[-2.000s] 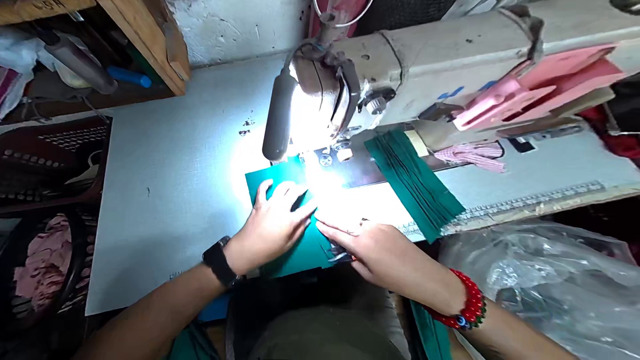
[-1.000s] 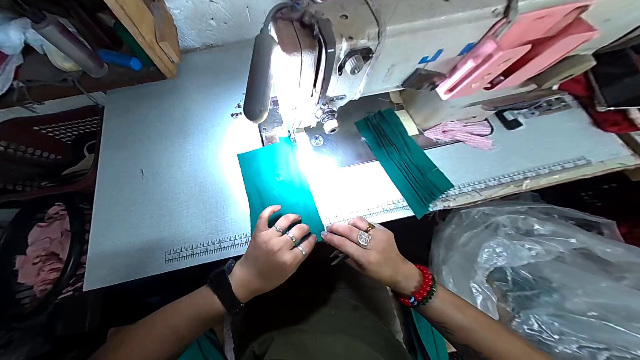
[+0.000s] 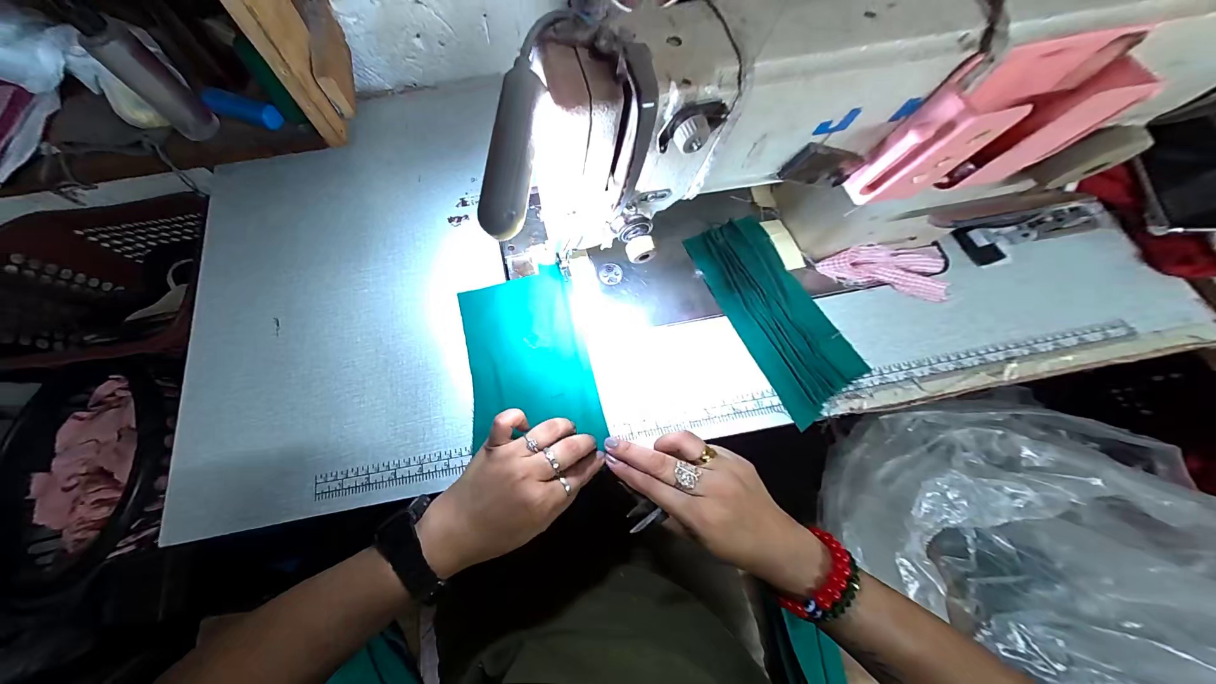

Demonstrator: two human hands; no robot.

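Observation:
A green fabric piece point(image 3: 532, 351) lies on the sewing table, its far edge at the needle and presser foot point(image 3: 564, 261) of a sewing machine point(image 3: 598, 123). My left hand point(image 3: 527, 480), with rings and a dark wrist band, grips the fabric's near end at the table's front edge. Against the same end's right corner are the fingertips of my right hand point(image 3: 708, 489), which wears rings and a red bead bracelet. A small metal tool point(image 3: 648, 520), its kind unclear, shows beneath the right palm. Right of the needle lies a stack of green fabric strips point(image 3: 774, 318).
Printed rulers point(image 3: 394, 472) run along the table's front edge. A pink plastic holder point(image 3: 997, 114) is fixed on the machine; checked pink cloth point(image 3: 888, 271) lies below. Clear plastic point(image 3: 1035, 532) fills the lower right. Baskets point(image 3: 104, 275) stand at the left, beside a wooden shelf point(image 3: 294, 66).
Both hands have moved back from near the needle to the fabric's near end at the table edge. More of the green piece now shows between the hands and the needle.

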